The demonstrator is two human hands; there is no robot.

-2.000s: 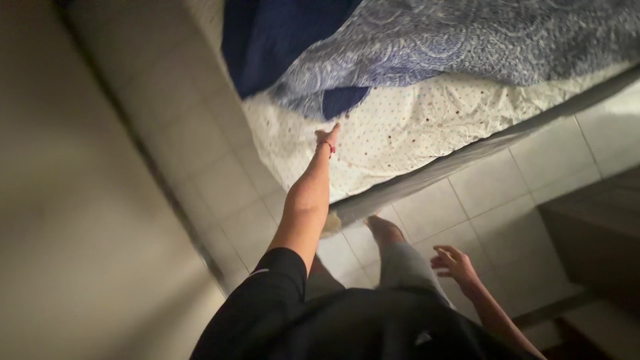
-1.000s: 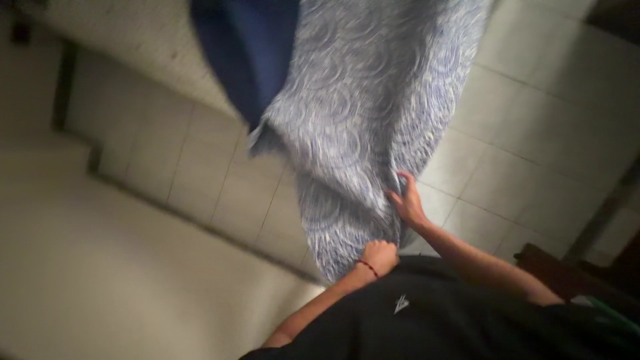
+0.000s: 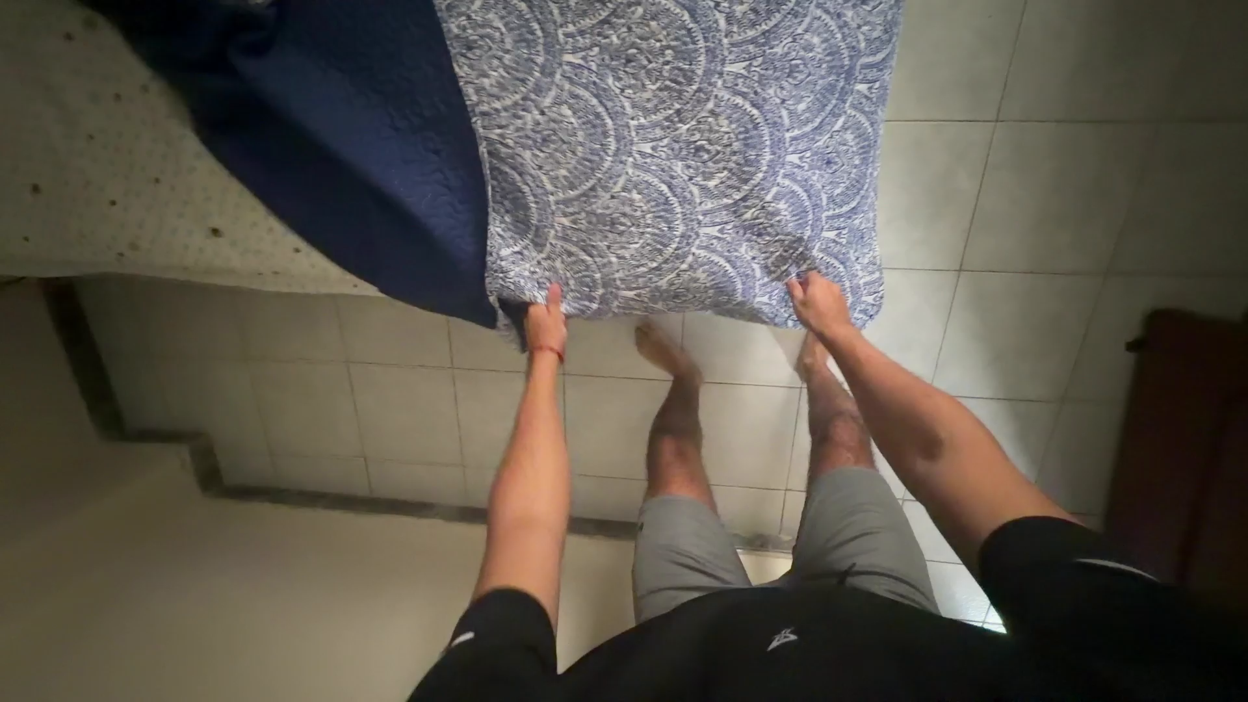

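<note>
A quilted bedspread with a blue and white scallop pattern (image 3: 663,146) hangs in front of me, its plain navy side (image 3: 361,166) showing at the left. My left hand (image 3: 546,327), with a red cord at the wrist, grips the near edge close to the left corner, thumb on top. Further right, my right hand (image 3: 819,300) pinches the same edge a little in from the right corner. Between the hands the edge sags slightly. Part of the navy side lies over a spotted pale bed sheet (image 3: 175,214) at the upper left.
Pale floor tiles (image 3: 1033,195) run under the bedspread and around my bare feet. A dark baseboard (image 3: 390,507) with a stepped corner borders the wall (image 3: 292,604) at the lower left. Dark reddish furniture (image 3: 1170,419) stands at the right.
Two seconds ago my left hand was at the bed's edge and my right hand was free. Both now hold the bedspread's edge, farther apart than one second ago, and the patterned side is spread wider.
</note>
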